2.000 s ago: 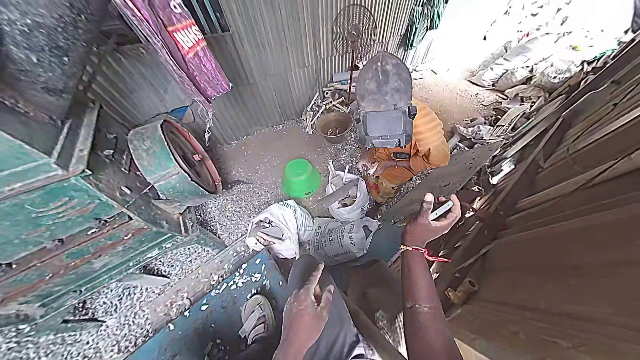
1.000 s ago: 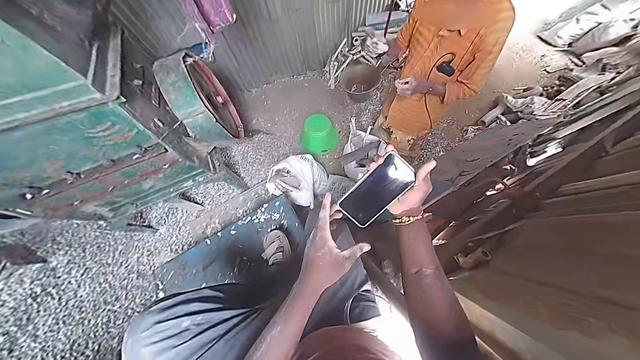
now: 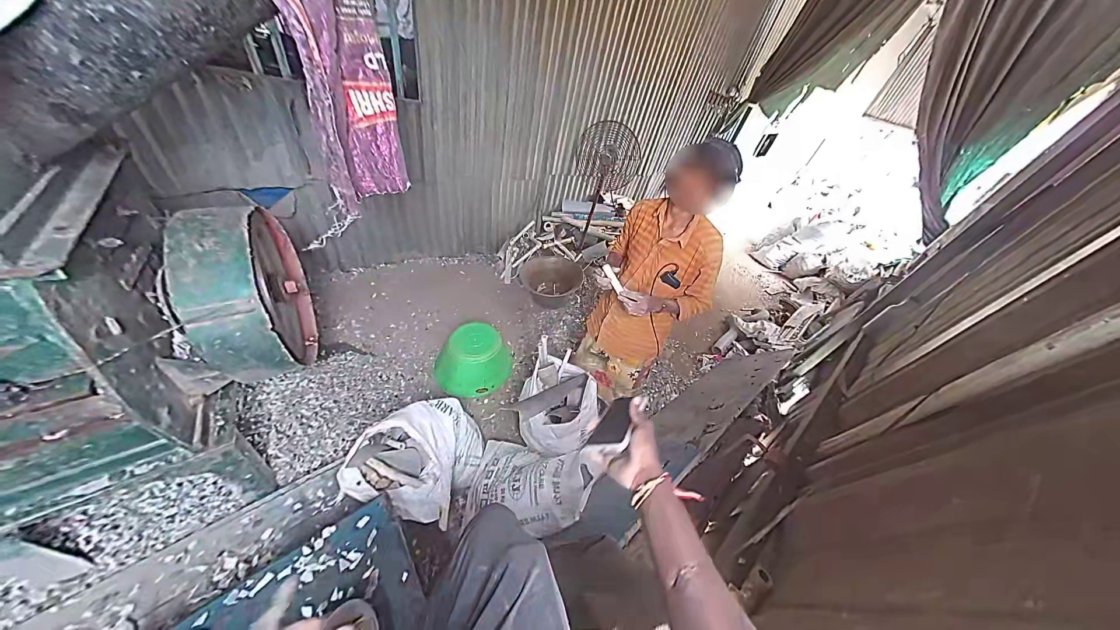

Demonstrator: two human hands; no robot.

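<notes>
My right hand (image 3: 640,459), with a red and yellow cord at the wrist, holds a dark-screened smartphone (image 3: 612,423) in front of the sacks. What looks like my left hand (image 3: 284,608) is a blur at the bottom edge, low over a blue surface strewn with pale chips; its fingers cannot be made out. Past my knees are an open white sack of pale pieces (image 3: 451,437), a printed sack (image 3: 525,492) lying between, and another open white bag (image 3: 560,435) with flat pieces in it.
A co-worker in orange (image 3: 661,280) holds a pale strip beyond the bags. Nearby are an upturned green tub (image 3: 473,360), a round basin (image 3: 551,278) and a fan (image 3: 608,156). A green drum with a red rim (image 3: 232,293) stands left; planks (image 3: 954,385) line the right.
My left hand has left the phone's side and dropped to the lower left. The co-worker, bent over two seconds ago, is now upright. The view has tilted up since one second ago.
</notes>
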